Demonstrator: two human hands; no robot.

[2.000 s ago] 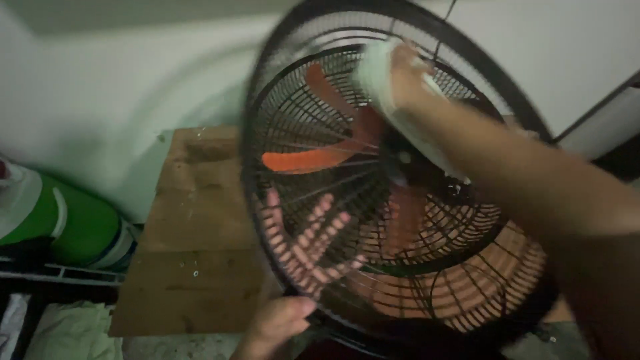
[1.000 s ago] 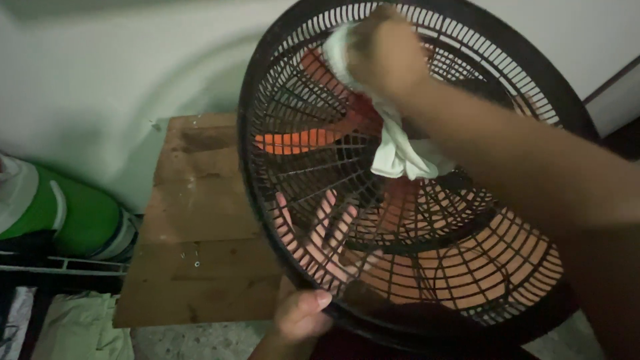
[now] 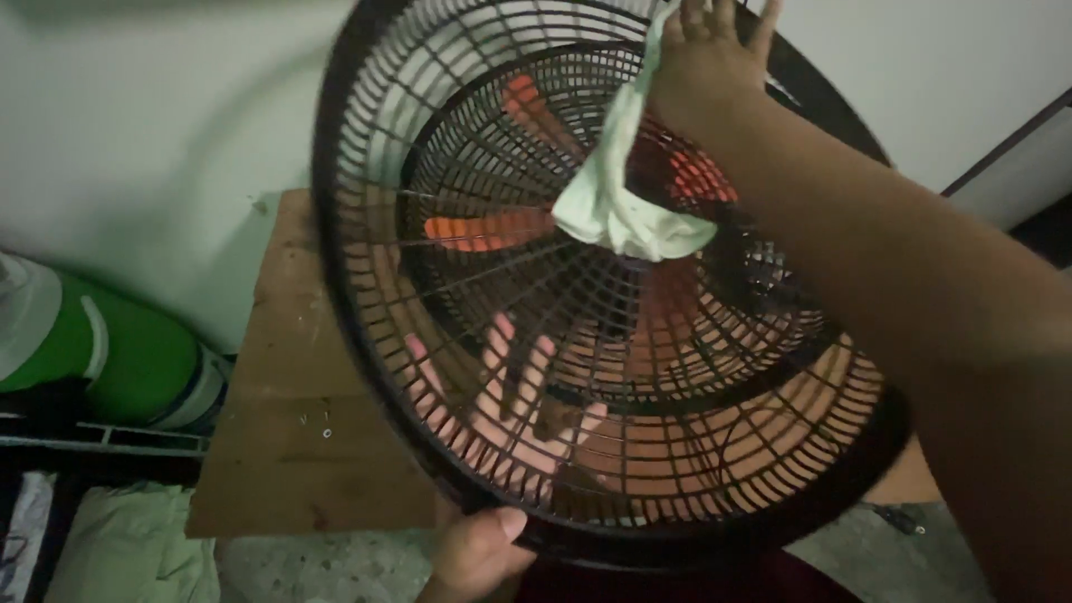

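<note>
A black round fan grille (image 3: 620,469) is held up tilted in front of me. My left hand (image 3: 502,469) grips its lower left rim, thumb on the near side and fingers spread behind the bars. My right hand (image 3: 716,59) is at the top of the grille with a pale green cloth (image 3: 624,201) that hangs from it over the grille's middle. Beyond the grille, a fan with orange blades (image 3: 486,231) and a second black grille shows through the bars. How the right fingers hold the cloth is partly hidden.
Behind and below lies a brown wooden board (image 3: 310,477) with small metal pieces, one a washer (image 3: 327,433). A green and white container (image 3: 126,352) stands at the left, above folded cloth (image 3: 134,544). A pale wall rises behind; a small dark object (image 3: 896,517) is on the floor at the lower right.
My right hand and the cloth have moved about over the upper part of the grille, and the cloth now hangs lengthwise. My left hand keeps its hold on the rim.
</note>
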